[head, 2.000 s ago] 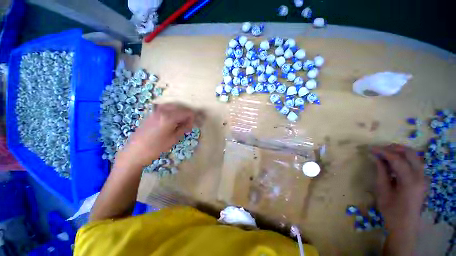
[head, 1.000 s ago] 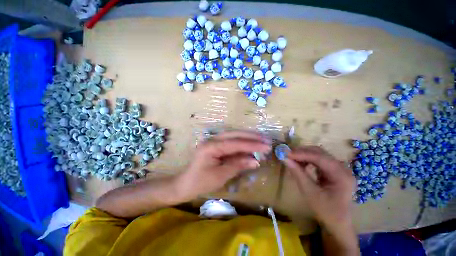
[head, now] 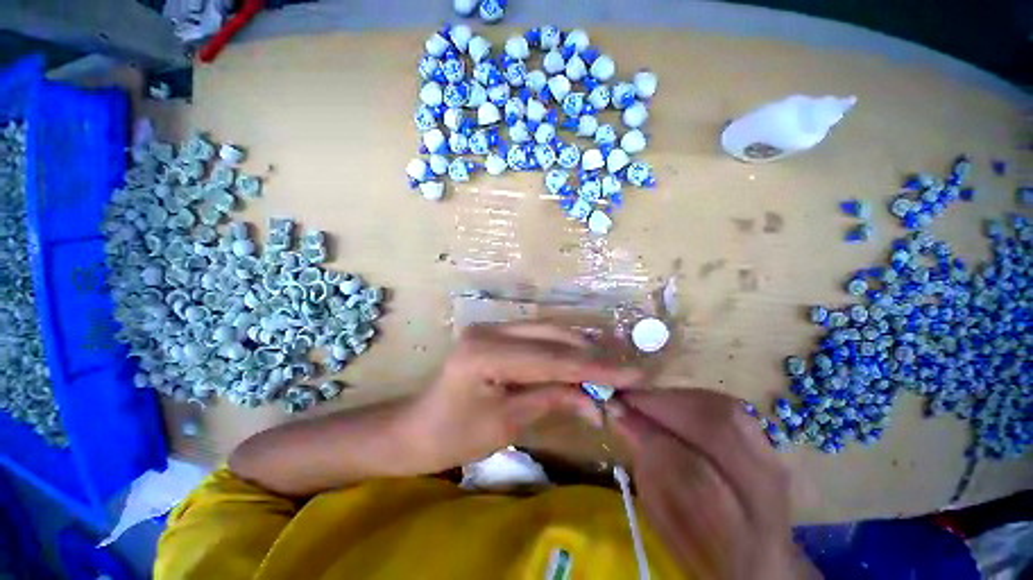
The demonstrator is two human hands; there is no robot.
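My left hand [head: 510, 380] and my right hand [head: 680, 436] meet low in the middle, in front of the yellow top. Their fingertips hold a small blue-and-white piece [head: 597, 391] between them; whether a cap is on it cannot be told, as the fingers cover most of it. A flat white disc [head: 649, 334] lies just beyond my right hand. Grey-green caps [head: 244, 306] lie in a heap at left. Blue-and-white pieces [head: 906, 329] lie in a heap at right. Assembled pieces [head: 532, 108] with white rounded caps form a cluster at top centre.
A blue bin [head: 85, 272] of caps stands at far left. A white squeeze bottle [head: 787, 127] lies at upper right. Shiny clear film [head: 544, 255] covers the table centre. A white wad [head: 504, 468] lies at the near edge, beside a hanging white cord [head: 630, 521]. A red stick [head: 231, 28] is at upper left.
My hands were first apart at the two heaps, then came to the middle. Now they have closed together nearer my body, uncovering the white disc.
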